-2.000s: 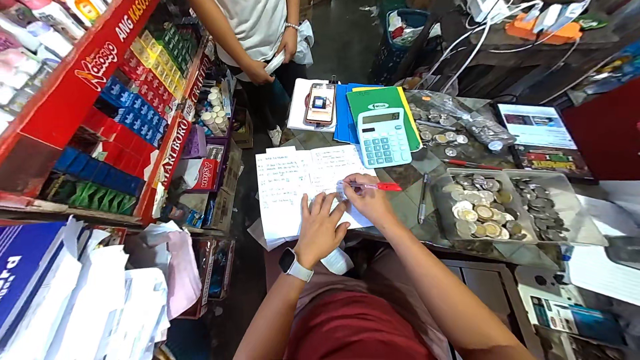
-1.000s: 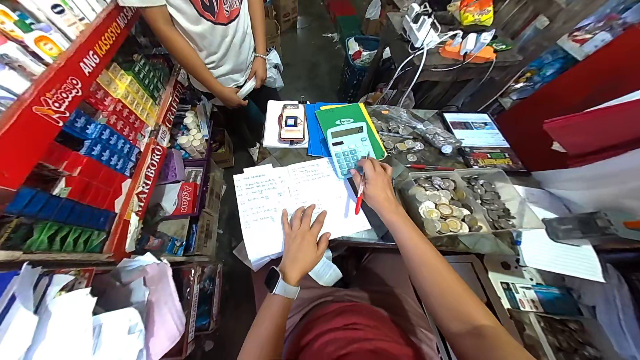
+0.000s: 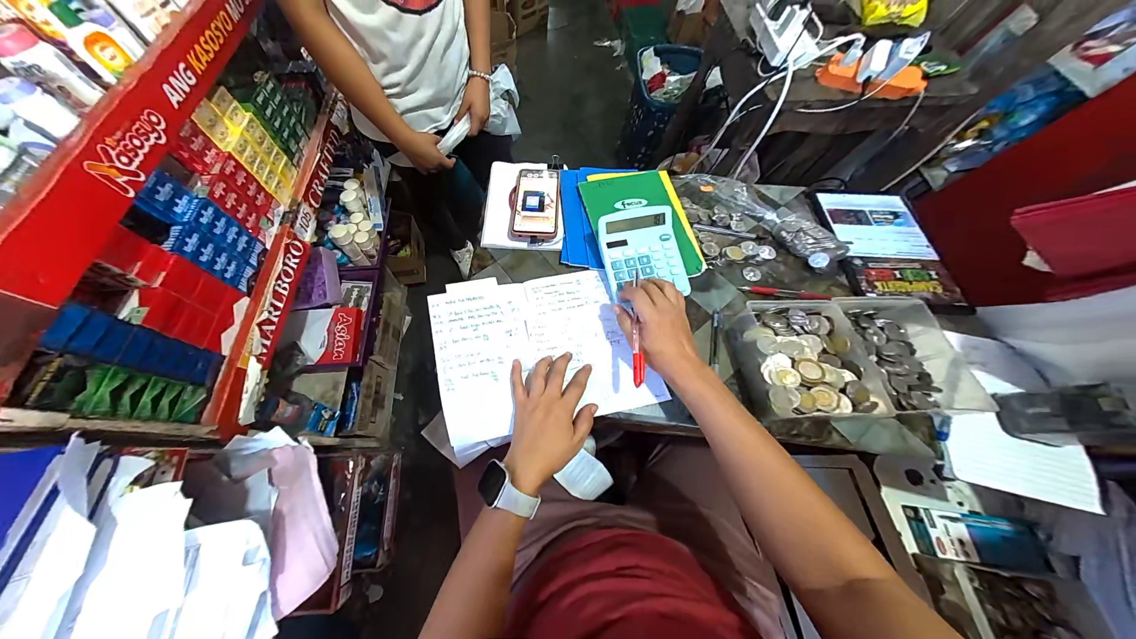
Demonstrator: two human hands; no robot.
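An open notebook [image 3: 479, 373] with handwriting lies on the table. My left hand [image 3: 548, 417] rests spread over its lower part, holding nothing, with a smartwatch [image 3: 508, 489] on the wrist. My right hand [image 3: 658, 328] grips a red pen [image 3: 637, 351] pointing down the page, and its fingers are at the lower keys of a light blue calculator [image 3: 641, 238]. That calculator lies on a green folder [image 3: 682, 213], with blue folders [image 3: 579, 232] beneath. A phone [image 3: 535, 204] lies on white paper to their left.
A clear plastic container [image 3: 750, 355] of coins stands at the right, near another red pen [image 3: 790, 293] and a dark pen [image 3: 715, 341]. Bagged coins [image 3: 799, 235] lie behind. Store shelves [image 3: 177, 222] line the left. Across the table stands a person [image 3: 417, 71]. A tablet [image 3: 874, 226] sits at the back right.
My right hand has moved from writing on the notebook to the calculator, keeping the red pen. My left hand stays on the notebook.
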